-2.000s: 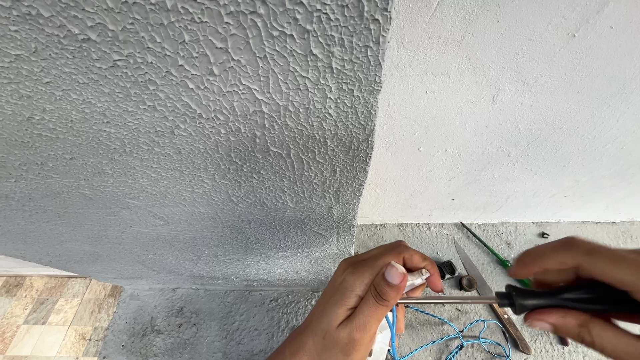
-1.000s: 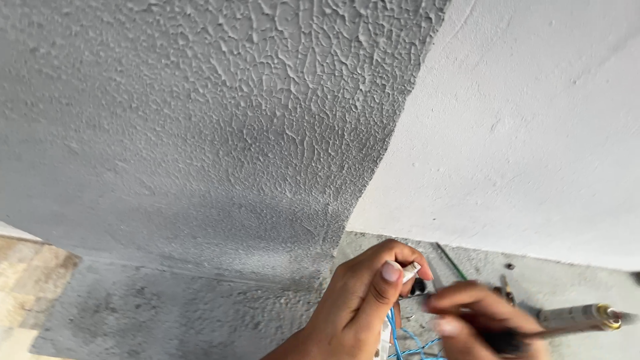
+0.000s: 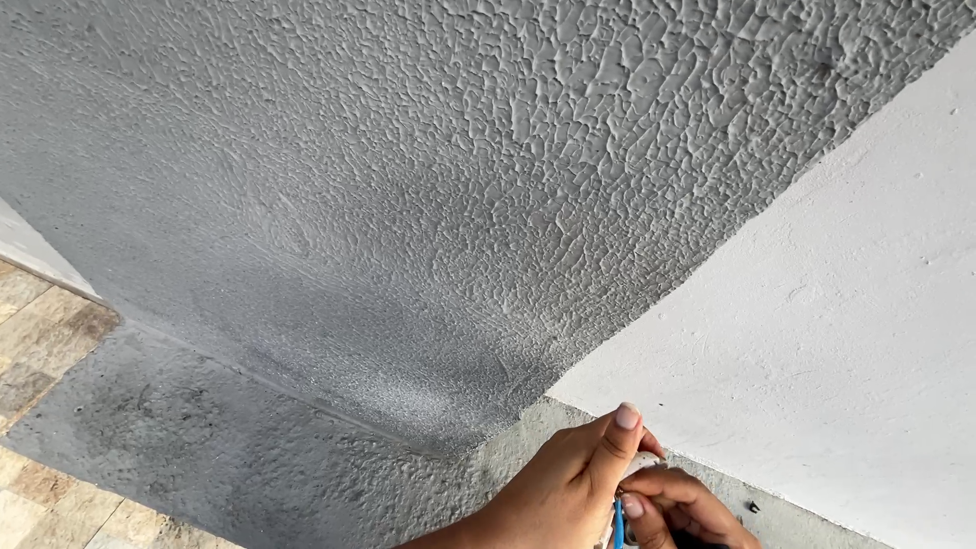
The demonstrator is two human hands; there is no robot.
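Near the bottom right, my left hand (image 3: 568,484) is closed around a small white fitting (image 3: 643,462), its thumb pointing up. A blue wire (image 3: 618,524) hangs down just below the fitting, with a bit of bare copper at its upper end. My right hand (image 3: 682,507) meets the left one from the right, thumb and forefinger pinched at the wire's upper end. Something dark, partly hidden, lies under the right palm at the frame's bottom edge; whether it is the screwdriver handle I cannot tell.
A rough grey textured wall (image 3: 427,229) fills most of the view, beside a smooth white wall (image 3: 823,328). Below runs a grey concrete ledge (image 3: 191,427), with stone-look tiles (image 3: 46,343) at the left. A small dark bit (image 3: 753,506) lies on the concrete at right.
My right hand has come in against the left; earlier it held a black-handled screwdriver, whose shaft is no longer visible. The view has turned, and the knife and loose blue wire have left it.
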